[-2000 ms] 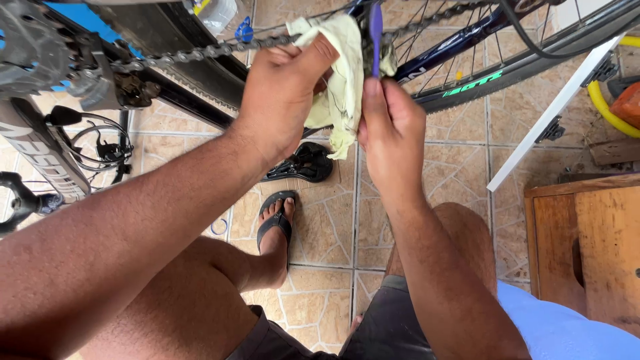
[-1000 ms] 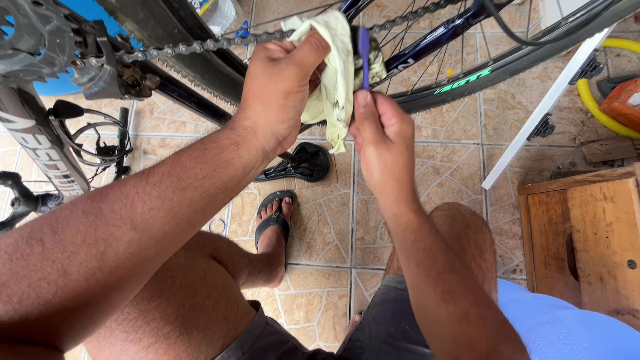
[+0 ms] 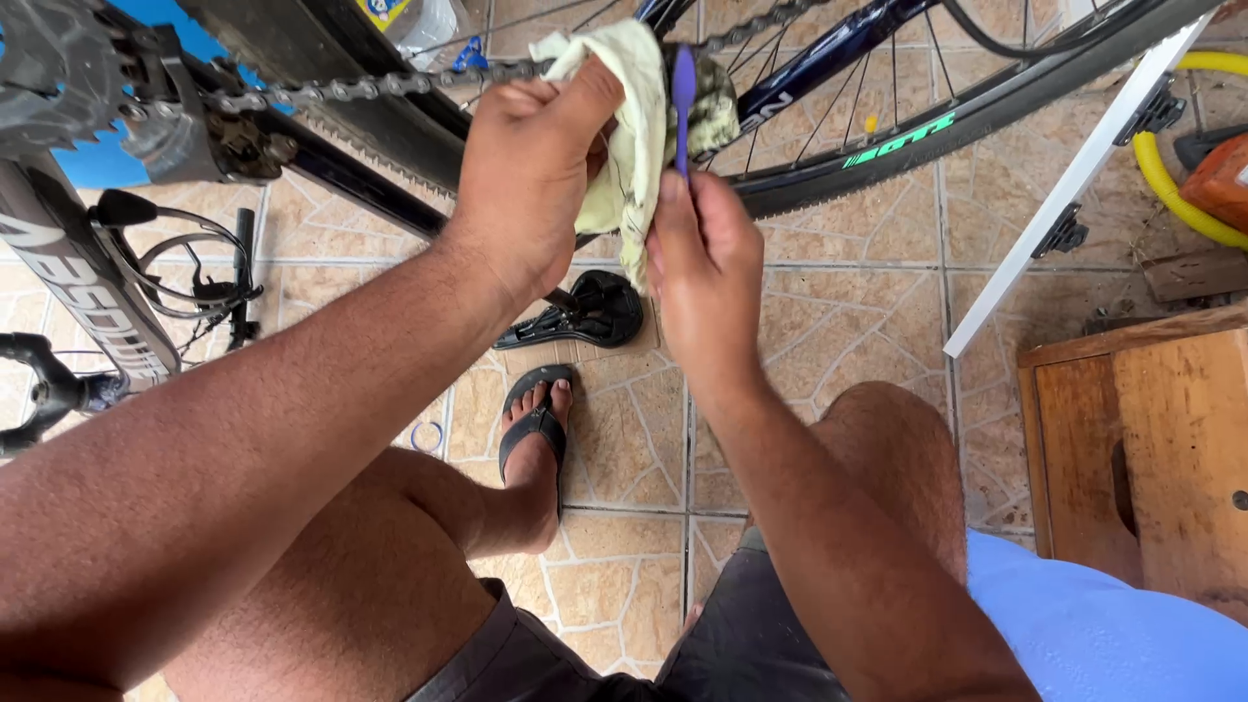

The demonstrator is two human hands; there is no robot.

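Observation:
My left hand pinches a pale yellow cloth between thumb and fingers. The cloth hangs over the bicycle chain and bears dark grease stains at its right side. My right hand, just to the right, holds a purple plastic handle, perhaps of a brush, with its rounded end pointing up; its other end is hidden in the hand. The cloth's lower corner meets the right fingers. The chain runs from the chainrings at upper left, behind the cloth, to the upper right.
A bicycle wheel's tyre and a dark blue frame tube lie beyond my hands. Below is a black saddle near my sandalled foot. A wooden cabinet, a white bar and a yellow hose are at right.

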